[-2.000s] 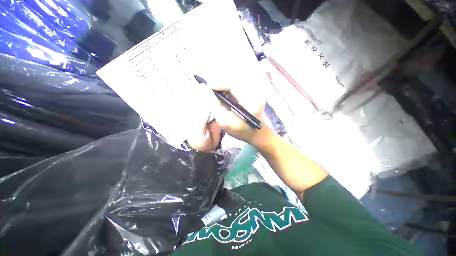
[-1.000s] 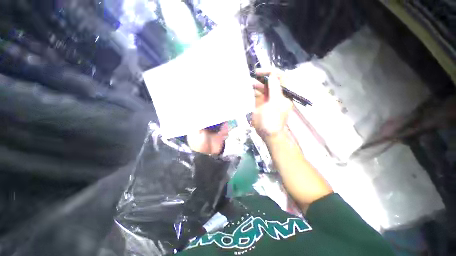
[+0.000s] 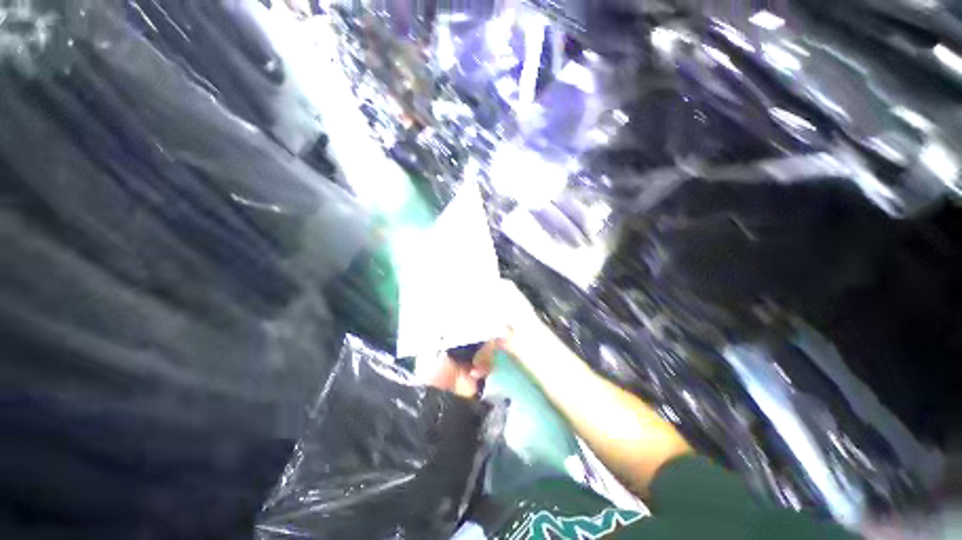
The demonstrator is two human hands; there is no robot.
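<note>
The white order sheets (image 3: 451,276) glare blank in the middle of the view. My left hand (image 3: 449,373) is closed on their lower edge, with a dark object at the fingers that is too blurred to name. A black polybagged garment (image 3: 385,448) in shiny clear plastic lies over my left forearm and hides it. My right hand (image 3: 504,329) is at the lower right edge of the sheets, close to my left hand. It is overexposed and blurred, so its fingers are unclear. The pen does not show.
Dark plastic-wrapped stock (image 3: 158,264) runs along the left. More dark wrapped goods (image 3: 791,253) fill the right. A strip of glossy green floor (image 3: 392,264) shows between them, with bright glare beyond the sheets.
The view has swung away from the white packages on the right. The sheets look narrower and sit lower. My right hand has moved down and in towards my left hand; its pen is out of sight.
</note>
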